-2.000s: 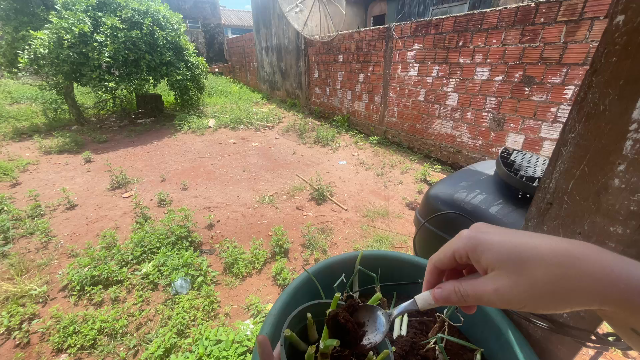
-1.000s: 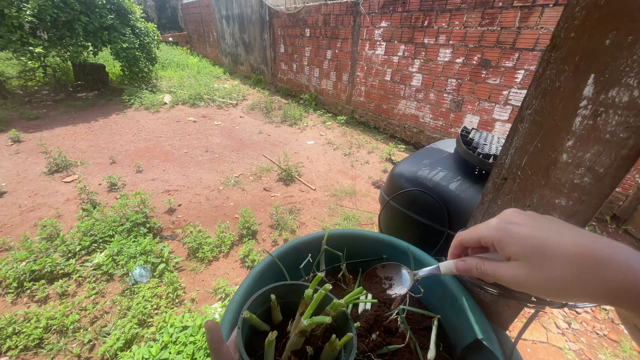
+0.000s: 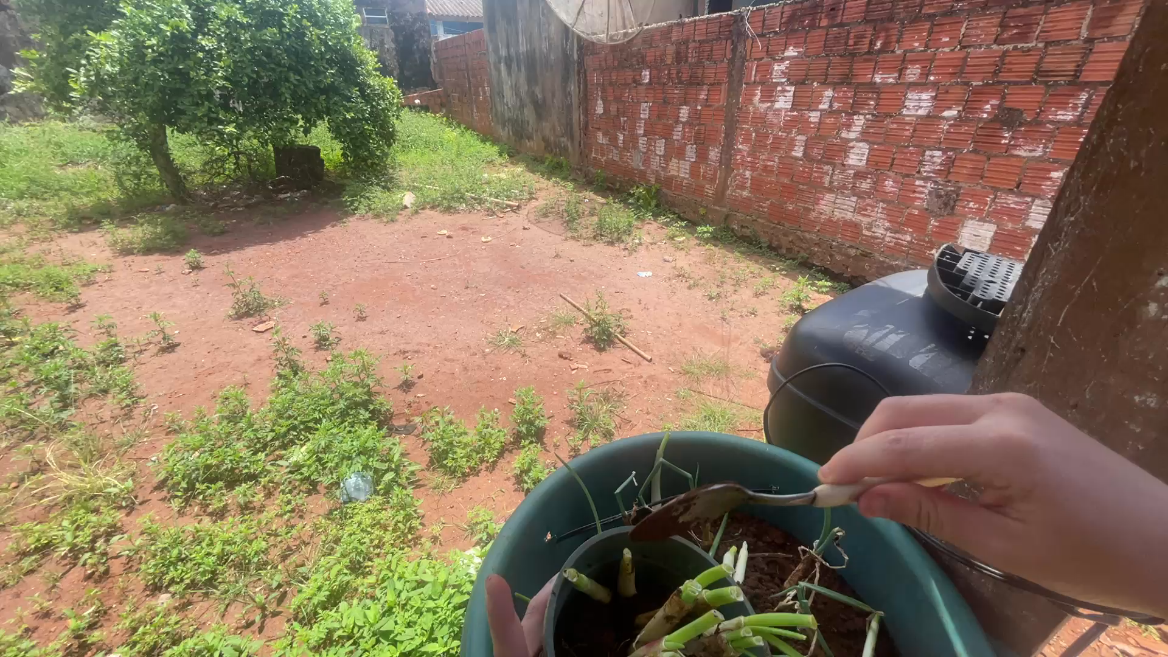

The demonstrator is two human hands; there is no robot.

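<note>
My right hand (image 3: 985, 493) pinches the pale handle of a metal spoon (image 3: 698, 509); its soil-stained bowl is tilted over the rim of a small dark pot. That small pot (image 3: 555, 613) holds soil and several cut green stems (image 3: 693, 607). Its left side is against the fingers of my left hand (image 3: 518, 620), most of which is hidden below the frame. The small pot is inside or over a large green planter (image 3: 511, 538), whose reddish-brown soil (image 3: 766, 552) bears thin green shoots and dry roots.
A brown post (image 3: 1068, 301) rises close at the right. Beside it is a black plastic tank (image 3: 876, 347) with a slotted black piece on top. A brick wall (image 3: 849, 119) runs behind. Beyond the planter lie red dirt, weeds (image 3: 292, 438) and a stick (image 3: 607, 327).
The spoon has moved from the large planter's soil to the small pot's rim, its bowl now tilted. The small pot's stems show more fully than two seconds ago. The view has shifted.
</note>
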